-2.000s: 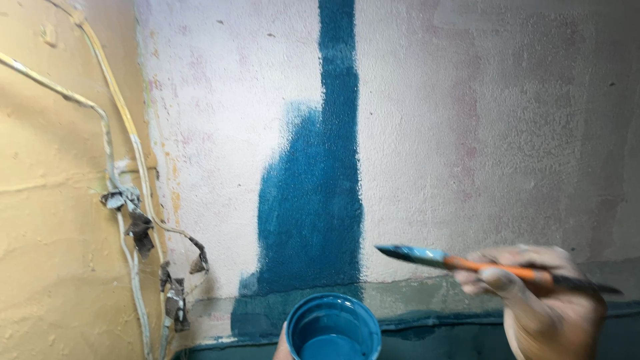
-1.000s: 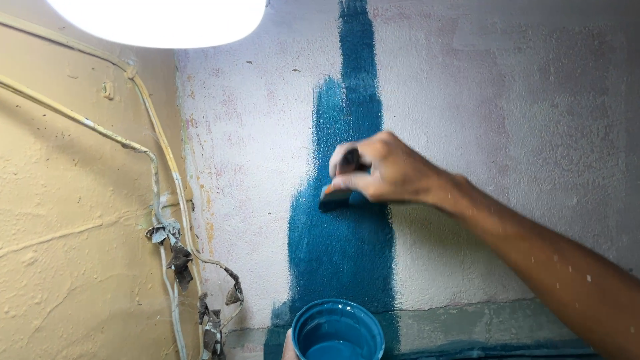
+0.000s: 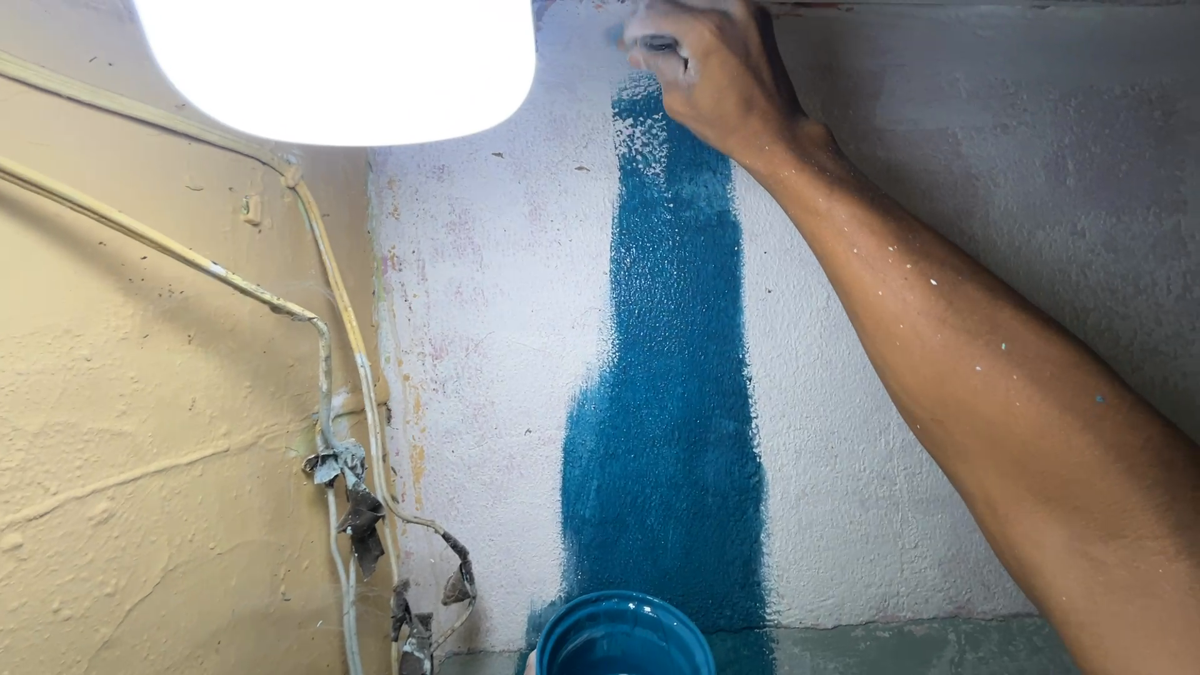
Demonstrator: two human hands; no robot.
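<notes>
My right hand point(image 3: 698, 70) is raised to the top of the white wall point(image 3: 497, 375), its fingers closed around a paintbrush point(image 3: 656, 43) whose bristles are blurred and mostly hidden. Below it, a broad vertical band of blue paint point(image 3: 670, 403) runs down the wall, with patchy, thin coverage near its upper left edge. At the bottom of the view is a round container of blue paint point(image 3: 623, 637). Only a sliver of my left hand point(image 3: 532, 663) shows, at the container's left side, holding it.
A bright white lamp point(image 3: 337, 66) hangs at the upper left. Painted cables point(image 3: 323, 375) with torn, dark tape point(image 3: 363, 525) run along the yellow wall point(image 3: 141, 375) and the corner. A grey-green strip point(image 3: 891, 650) crosses the wall's lower part.
My right hand has moved up the wall with the brush, from beside the middle of the blue band to its top. The blue band has grown wider in its upper part. The view has shifted upward.
</notes>
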